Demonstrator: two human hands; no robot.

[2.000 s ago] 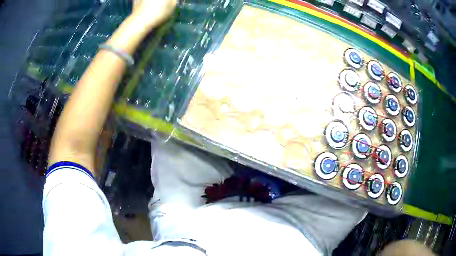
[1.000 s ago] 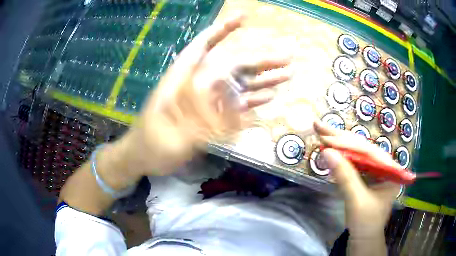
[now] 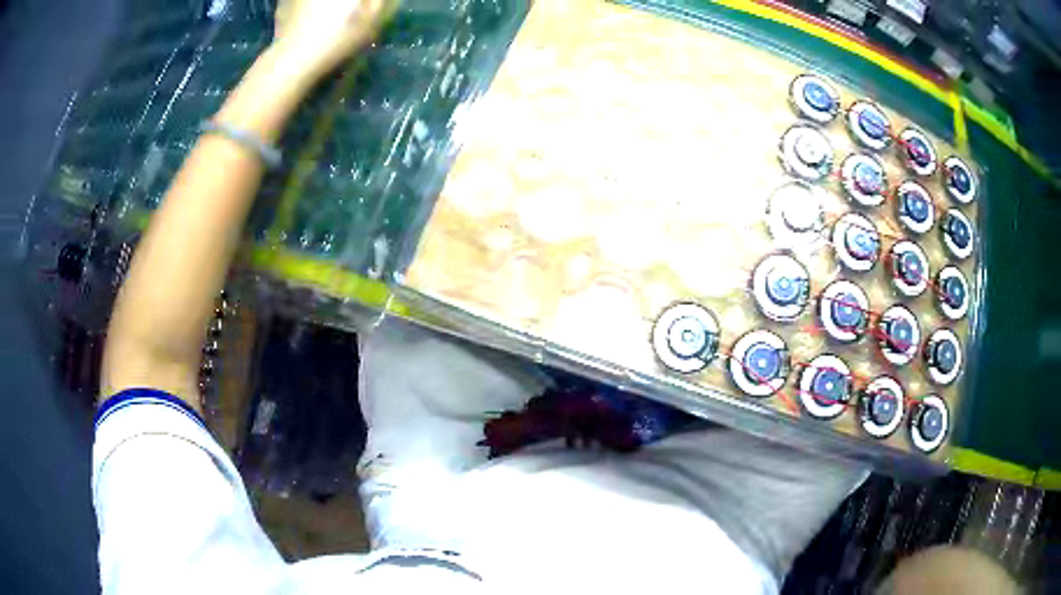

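Several round speaker units point(image 3: 762, 363) with dark rims, pale rings and blue-grey centres lie in rows at the right of the clear blister tray point(image 3: 465, 320), with thin red wires between them. One unit point(image 3: 686, 336) lies at the left end of the nearest row. My left hand point(image 3: 332, 21) is far left of the tray, over the slotted trays, cut off by the top edge; its fingers and any hold are hidden. My right hand is not visible; only a patch of bare skin shows at the bottom right edge.
Clear slotted trays point(image 3: 175, 186) lie on the green mat point(image 3: 1010, 349) at the left. Yellow tape point(image 3: 337, 279) crosses the near side. Stacked trays with white labels point(image 3: 896, 26) stand at the far right. Dark red things point(image 3: 559, 421) show below the tray, over my lap.
My left hand has moved from over the blister tray to the upper left. My right hand and the red tool have left the view. Since the oldest frame, the nearest row has gained a unit at its left end.
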